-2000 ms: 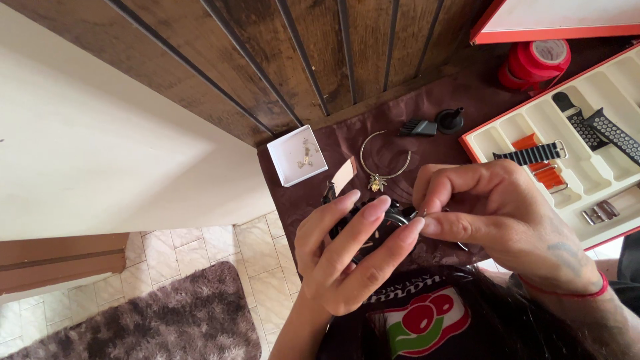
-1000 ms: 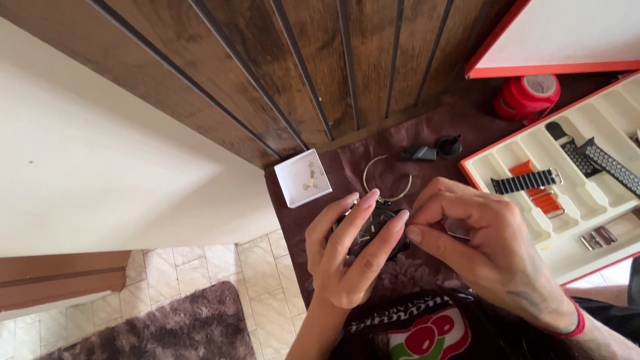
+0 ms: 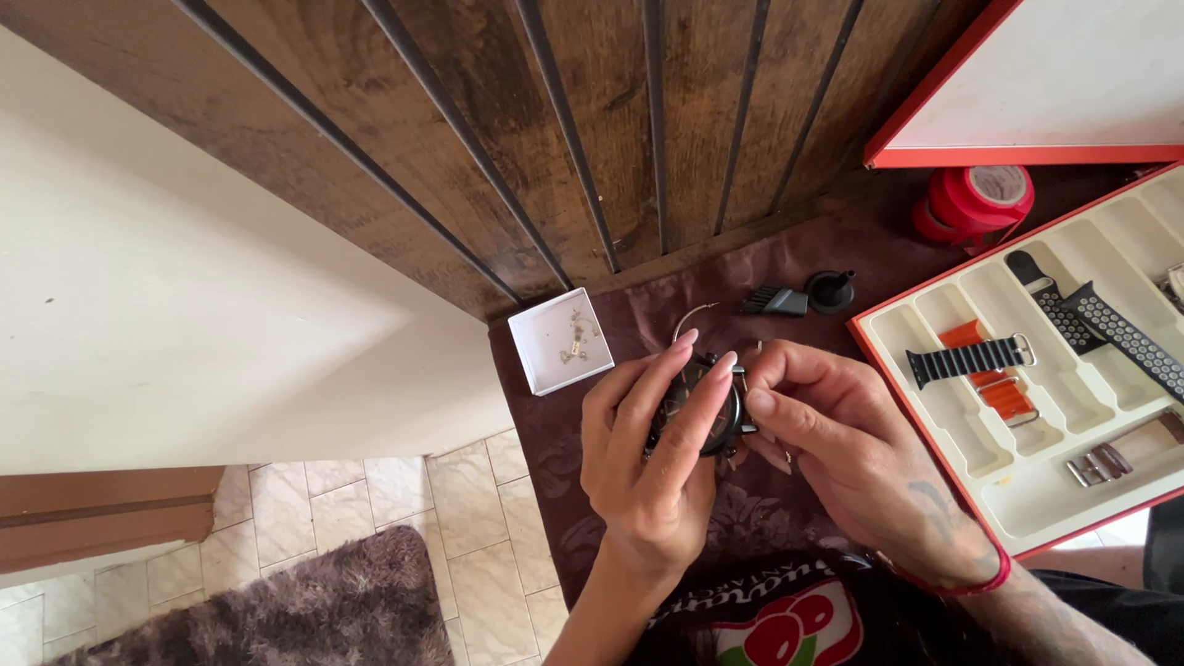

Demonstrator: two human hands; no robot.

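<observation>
My left hand [image 3: 652,453] holds a black round watch case [image 3: 717,412], its fingers spread over the dial. At the right edge of the case, by the lugs, my right hand [image 3: 837,430] pinches thumb and forefinger together; a small thin metal piece seems to lie there, partly hidden by the fingertips. Just beyond my left fingertips shows part of a silver open bangle [image 3: 689,319]. A white box [image 3: 561,342] with small jewellery pieces in it sits at the table's far left corner.
On the dark tablecloth [image 3: 647,301] lie a small black brush [image 3: 775,301] and a black round-based piece [image 3: 830,292]. A red tape roll [image 3: 971,205] stands behind a red-edged tray [image 3: 934,435] with watch straps. Slatted wood panelling [image 3: 601,111] borders the table's back.
My left fingers and the watch case now cover most of the bangle, which showed more fully before. My right fingertips remain at the case's edge.
</observation>
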